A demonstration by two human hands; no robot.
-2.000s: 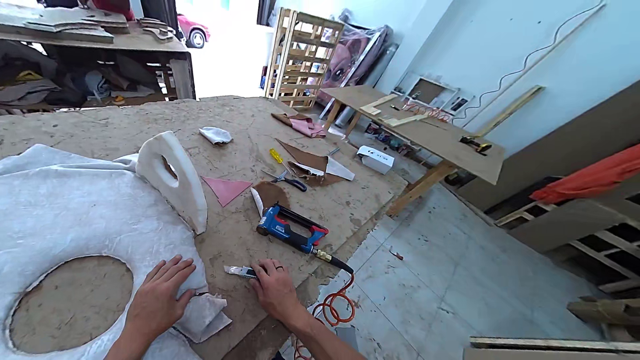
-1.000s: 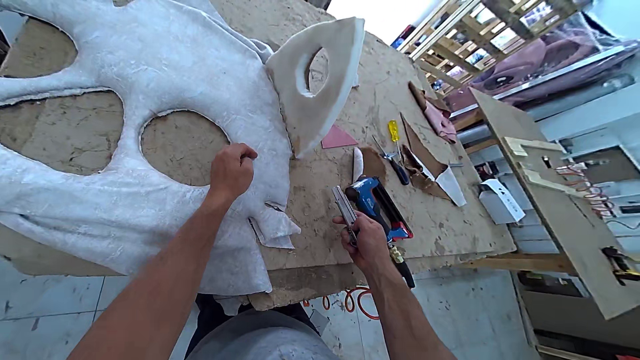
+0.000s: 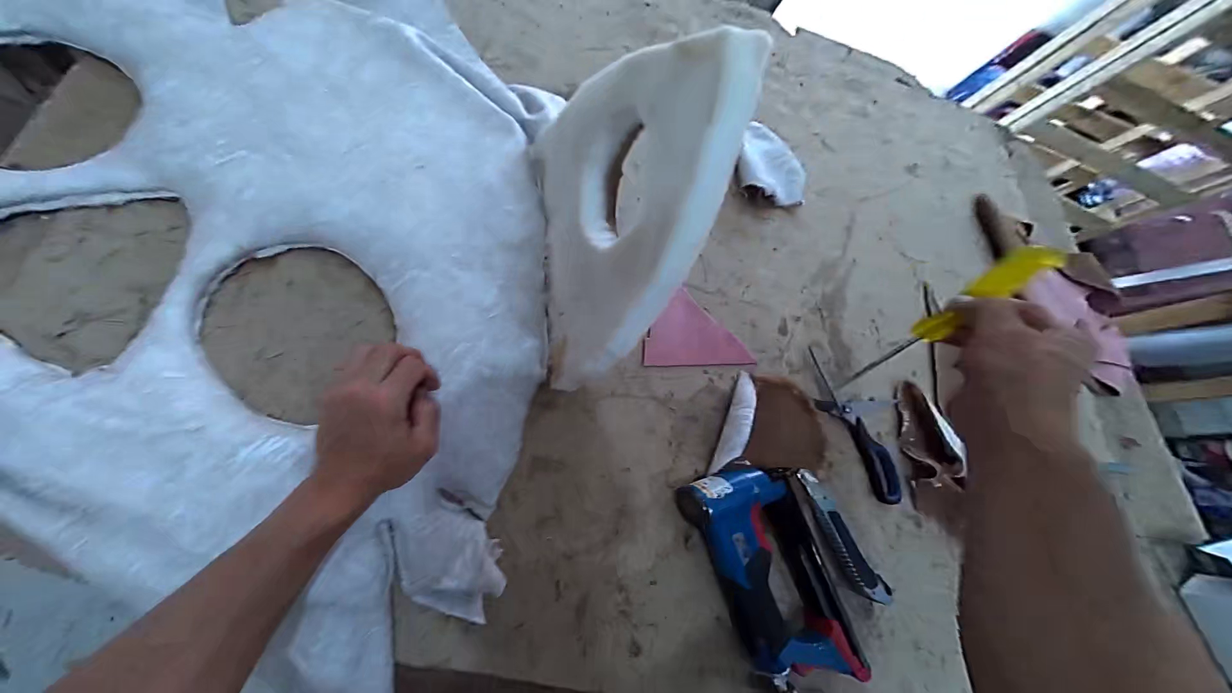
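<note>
My left hand point(image 3: 380, 414) is closed in a loose fist over the pale fabric cover point(image 3: 462, 241), beside its round cutout. My right hand point(image 3: 1020, 361) grips a yellow-handled tool point(image 3: 1011, 274) with a thin metal shaft, probably a screwdriver; motion blurs it. Left of that hand lie dark-handled scissors point(image 3: 871, 452). A blue pneumatic staple gun point(image 3: 746, 568) rests on the table, with a utility knife point(image 3: 842, 539) against its right side. The cream padded piece point(image 3: 654, 183) with an oval slot lies along the fabric's right edge.
A pink triangular scrap point(image 3: 695, 332), a brown scrap point(image 3: 784, 423) and a pale scrap point(image 3: 770, 166) lie on the worn tabletop point(image 3: 597, 577). More brown and pink pieces point(image 3: 1078, 318) are near the right edge. Wooden slatted frames point(image 3: 1136, 106) stand beyond the table.
My right hand has let go of the utility knife, now beside the staple gun, moved farther up and right, and taken hold of the yellow-handled tool. My left hand stays over the fabric.
</note>
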